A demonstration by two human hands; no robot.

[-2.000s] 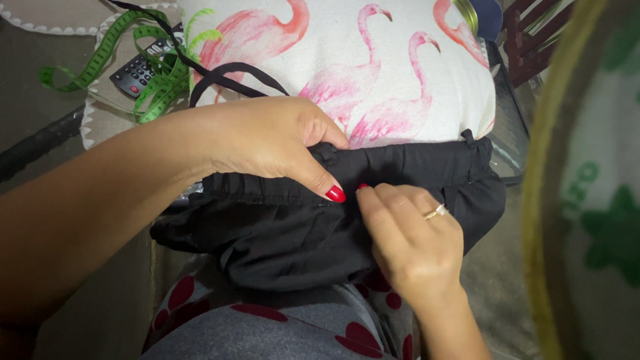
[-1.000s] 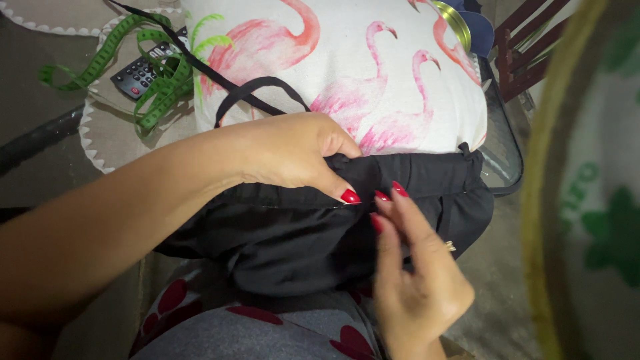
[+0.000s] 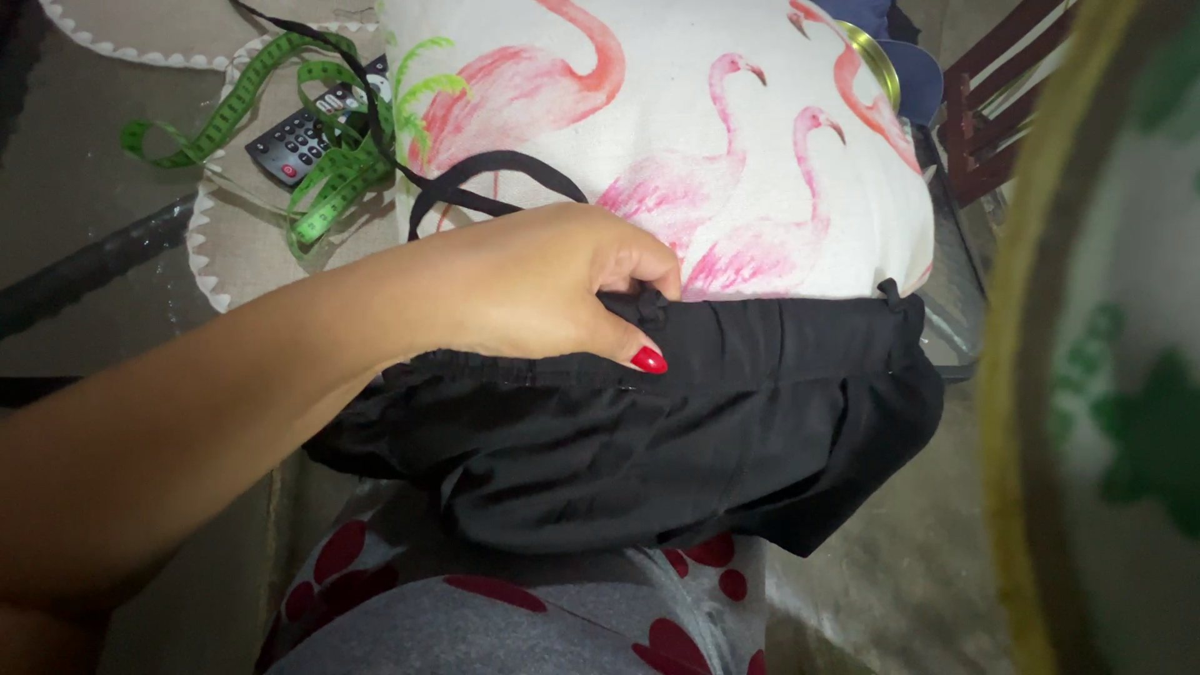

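My left hand (image 3: 562, 286) grips the gathered waistband of a black cloth garment (image 3: 637, 459), thumb with red nail polish on the near side and fingers behind the band. The garment hangs over the near edge of a cushion printed with flamingos (image 3: 656, 103) and above my lap. A black cord (image 3: 506, 161) loops out beyond my wrist across the cushion and up to the left. A small black knot or loop (image 3: 889, 292) stands up at the band's right end. My right hand is out of the picture.
Left of the cushion, a green measuring tape (image 3: 342, 183) lies tangled over a remote control (image 3: 286, 141) on a scallop-edged placemat (image 3: 211, 225) on a glass table. A round rim (image 3: 1012, 375) with green prints fills the right side. Dark red slats (image 3: 998, 103) stand behind at right.
My right hand, which was at the waistband near my left thumb, has drawn back and left the view. My left hand keeps its hold on the band.
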